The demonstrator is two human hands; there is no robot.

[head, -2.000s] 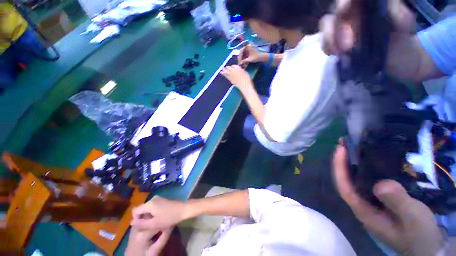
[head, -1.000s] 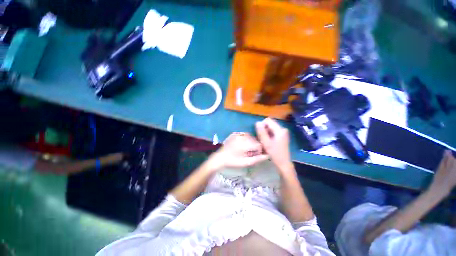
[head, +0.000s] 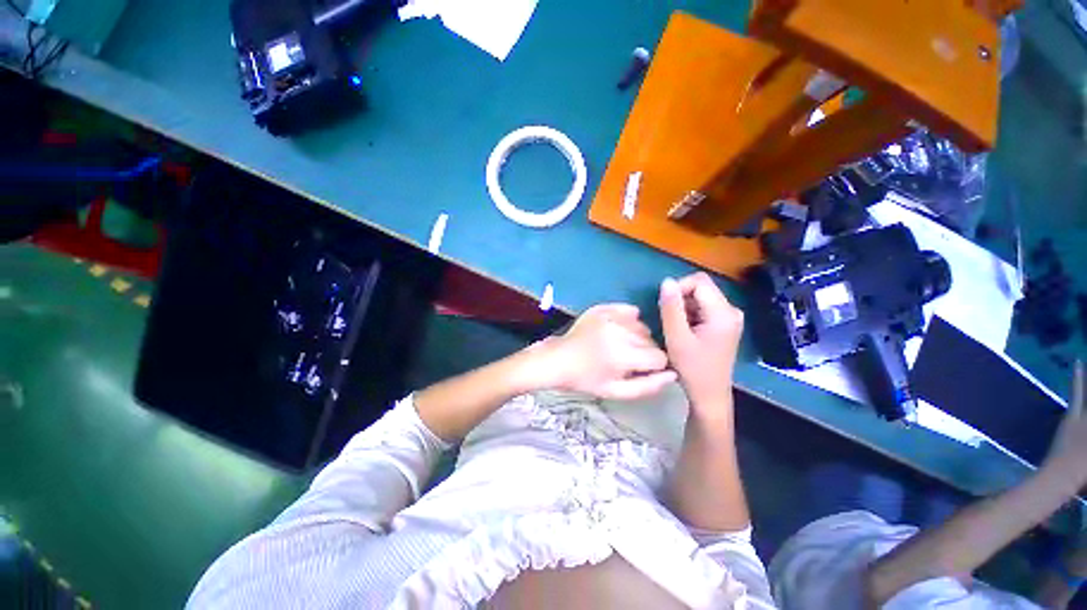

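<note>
My left hand (head: 614,352) is in front of my body at the bench's front edge, with its fingers curled. My right hand (head: 703,324) is close beside it, also curled, with thumb and forefinger together. The two hands meet or nearly meet. Whether a small part is pinched between the fingers is hidden. Neither hand touches the orange fixture (head: 679,143) or the black handheld device (head: 852,292), which lies on white paper (head: 971,268) to the right.
A white tape roll (head: 536,176) lies left of the fixture. Another black device (head: 292,66) is at the upper left. A black bin (head: 238,346) with small parts is below the bench edge. At right, a neighbour's arm (head: 977,524) reaches toward a black strip (head: 989,387).
The view has swung from the neighbours to my own front, then shifted a little. My hands remain close together with curled fingers. The neighbour's hand at right has opened out over the strip's end.
</note>
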